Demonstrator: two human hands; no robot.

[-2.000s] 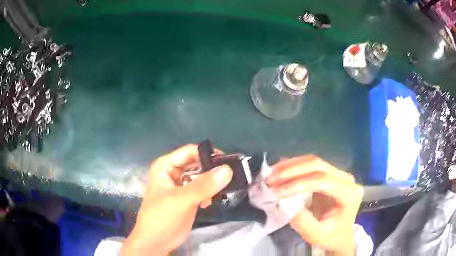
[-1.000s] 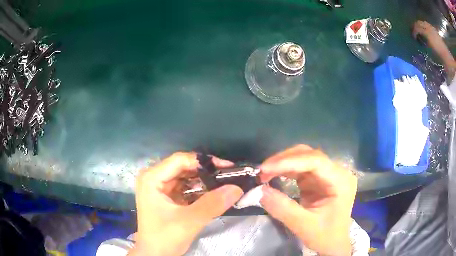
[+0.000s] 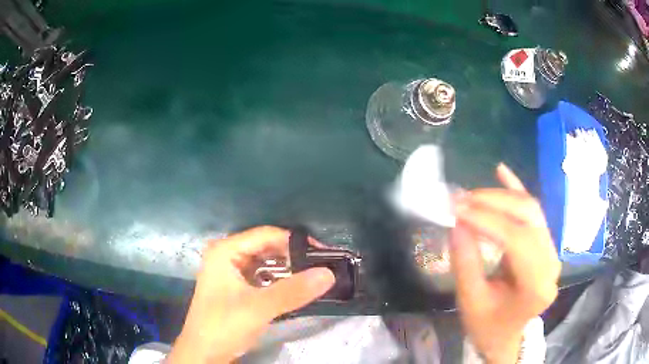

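Note:
My left hand holds a small black-and-silver clip unit near the belt's front edge, with the silver loop at its left end and the black body pointing right. My right hand pinches a white wipe between thumb and fingers, raised to the right of the unit and apart from it. The wipe is slightly blurred and its top lies just below the clear solvent bottle, which stands on the green belt with its silver top tilted right in view.
A labelled solvent bottle stands by the blue plastic bin of white wipes. Heaps of units lie at the left and right edges. A loose unit lies at the far side. Blue containers show below the belt at lower left.
My right hand has moved right and up with the wipe, away from the unit. My left hand still holds the unit. Another person's arm at the right has left the view.

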